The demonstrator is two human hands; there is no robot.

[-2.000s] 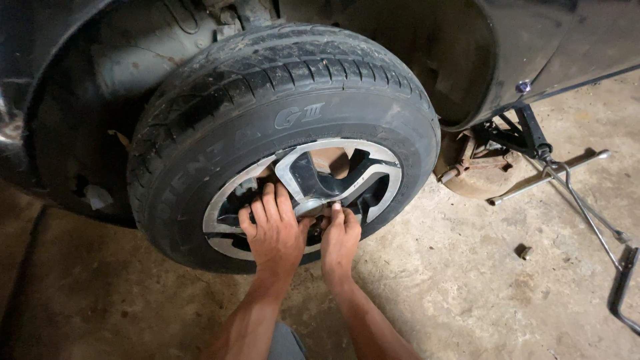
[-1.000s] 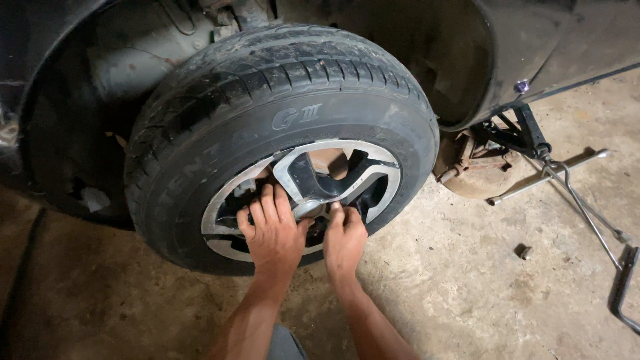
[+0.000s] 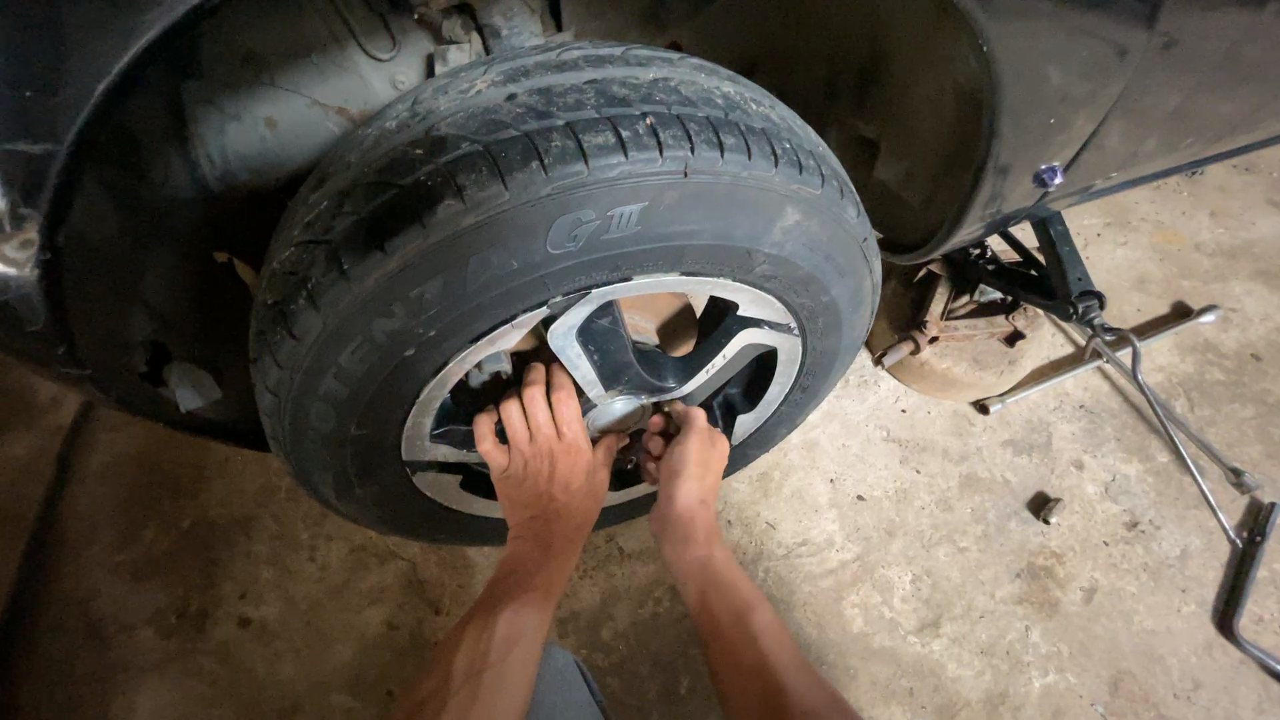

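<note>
A car wheel stands in the wheel arch, its black tyre (image 3: 690, 225) around a black and silver alloy rim (image 3: 580, 345). My left hand (image 3: 545, 450) grips a spoke of the rim, left of the round centre cap (image 3: 617, 415), with the fingertips over the spoke's edge. Right of the cap, my right hand (image 3: 688, 450) has its thumb and fingers pinched together at a lug hole; what they pinch is small and mostly hidden, perhaps a lug nut. Through the spokes shows a rusty brake disc (image 3: 660, 320).
A scissor jack (image 3: 1050, 265) stands under the car's sill (image 3: 1140, 190), with a rusty round metal part (image 3: 940, 365) beside it. On the concrete floor lie a cross-shaped lug wrench (image 3: 1040, 380), a cranked jack handle (image 3: 1245, 600) and one lug nut (image 3: 1048, 510).
</note>
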